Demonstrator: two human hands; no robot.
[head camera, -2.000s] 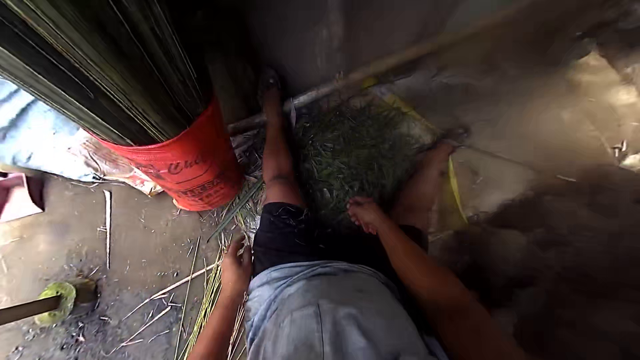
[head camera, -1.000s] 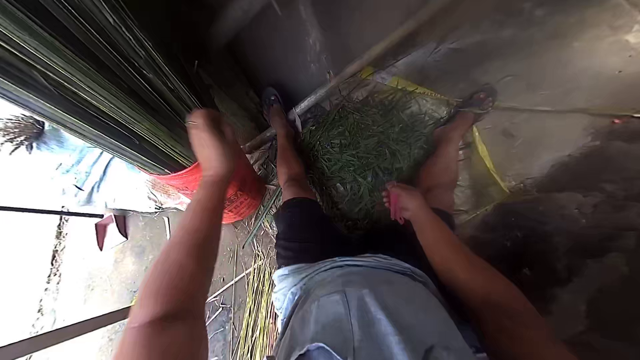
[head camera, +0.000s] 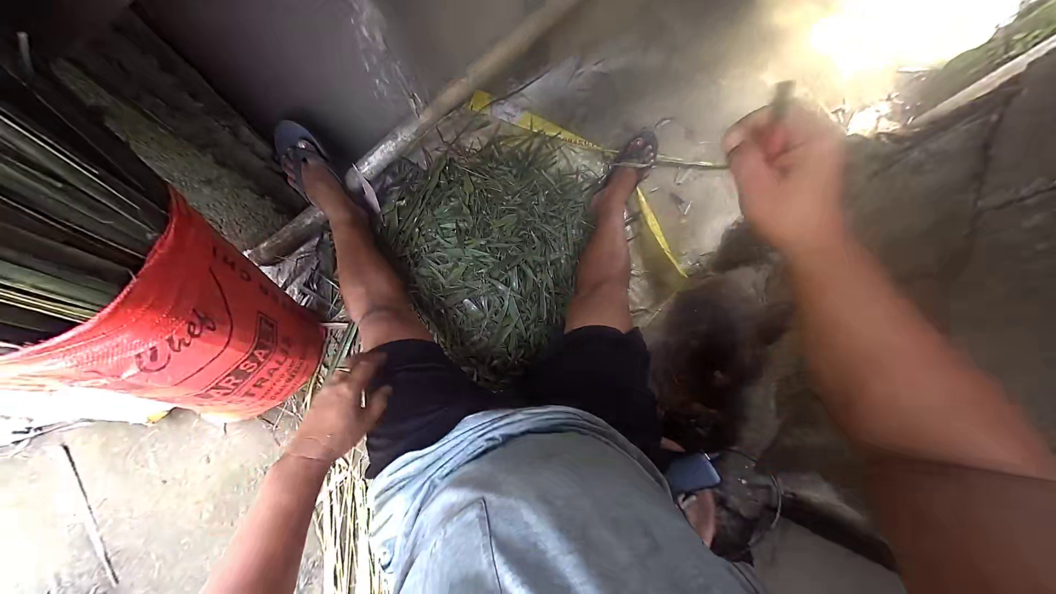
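My right hand (head camera: 788, 169), raised at the upper right and blurred by motion, is closed around a small object whose dark end (head camera: 782, 95) sticks out; the blur hides what it is. A thin strip (head camera: 689, 162) runs from beside my right foot to this fist. My left hand (head camera: 342, 408) is low beside my left thigh, fingers bent and partly apart, near pale thin strips (head camera: 351, 520); whether it holds one cannot be told. Left of it, a red woven sack (head camera: 223, 330) bearing writing holds long green-brown leaf strips (head camera: 66, 214).
A heap of green leaf cuttings (head camera: 495, 239) lies between my legs. Beyond it are a wooden pole (head camera: 396, 144) and yellow printed tape (head camera: 660, 235). At my right hip is a small blue object (head camera: 693, 473) near a dark, furry-looking shape (head camera: 709, 346). A thin stick (head camera: 89, 511) lies lower left.
My left hand has come down from the leaf bundle at the red sack to beside my thigh. My right hand has moved from between my legs up and out to the right.
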